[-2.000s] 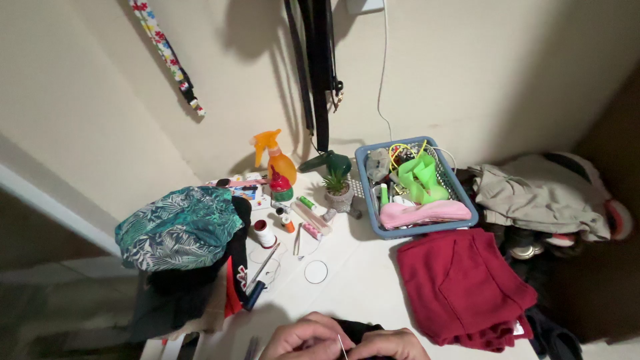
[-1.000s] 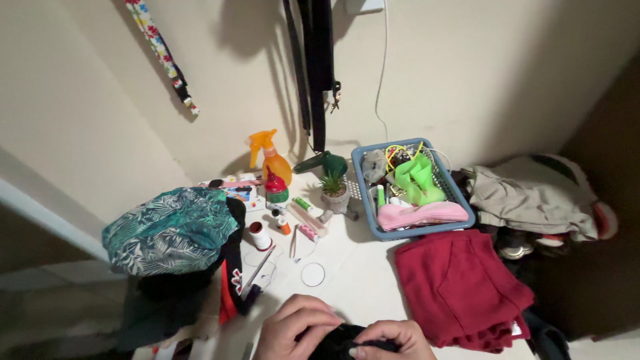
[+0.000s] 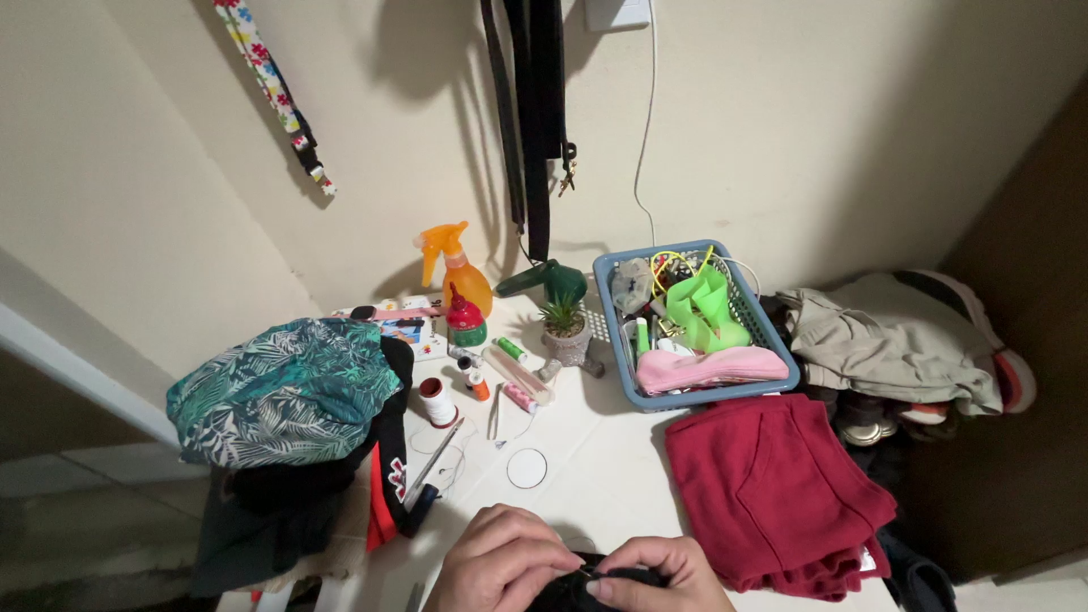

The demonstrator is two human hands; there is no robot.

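Both hands meet at the bottom centre over a piece of black fabric (image 3: 557, 595). My left hand (image 3: 506, 561) pinches something thin and small, perhaps a needle, at the fabric; its exact form is hard to make out. My right hand (image 3: 659, 574) grips the black fabric between thumb and fingers. Beyond them on the white table lie a white disc with a dark rim (image 3: 527, 468), tweezers (image 3: 494, 413), a spool of white thread (image 3: 438, 403), an orange thread spool (image 3: 478, 387), a pink thread spool (image 3: 520, 398) and a long pointed tool (image 3: 435, 461).
Folded patterned cloth (image 3: 285, 391) and dark garments are piled at left. A blue plastic basket (image 3: 710, 399) stands behind folded red clothing (image 3: 778, 493) at right. An orange spray bottle (image 3: 466, 280), a red-capped green bottle (image 3: 466, 319) and a potted plant (image 3: 565, 336) stand near the wall.
Two seconds ago a thin needle-like thing stood out between the hands; now the fingertips are close together over the black fabric, more of which showed one second ago.
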